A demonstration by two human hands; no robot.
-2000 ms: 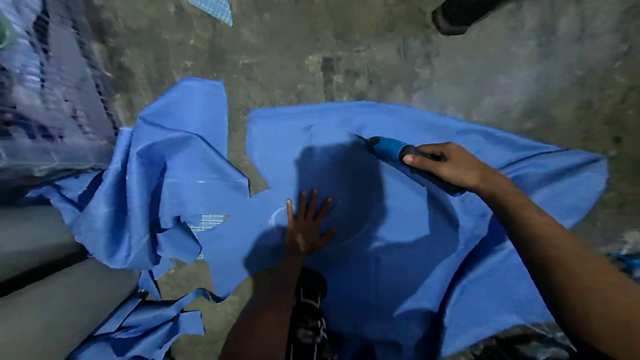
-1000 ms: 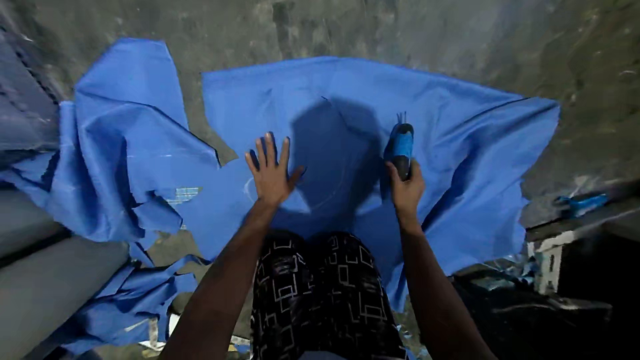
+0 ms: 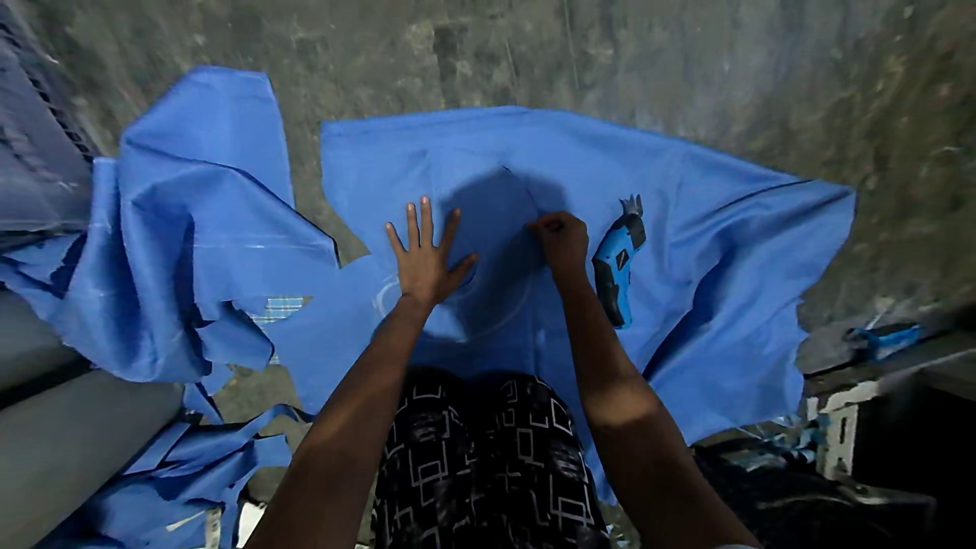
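A large blue sheet of fabric or vinyl [image 3: 473, 137] lies spread on the concrete floor, with a pale curved line marked on it. My left hand [image 3: 428, 263] rests on the sheet beside that line, fingers spread, holding nothing. Over the sheet, at the end of a dark curved line or slit, is my right hand [image 3: 563, 240], its thumb and fingertips pinched together; whether they grip the sheet's edge or something small is not visible. Just right of this hand lies a blue and black cordless cutter [image 3: 621, 267], its pronged metal head pointing away from me.
More blue material [image 3: 221, 267] is heaped at the left, beside grey rolls [image 3: 84, 450]. Blue offcuts [image 3: 183, 465] lie at the lower left. A second blue tool or object [image 3: 890, 338] and a metal frame [image 3: 842, 427] stand at the right. My knees are at the sheet's near edge.
The cordless cutter, held in my right hand in both earlier frames, now lies on the sheet. My right hand has moved left from it to the dark line. My left hand stays spread on the sheet.
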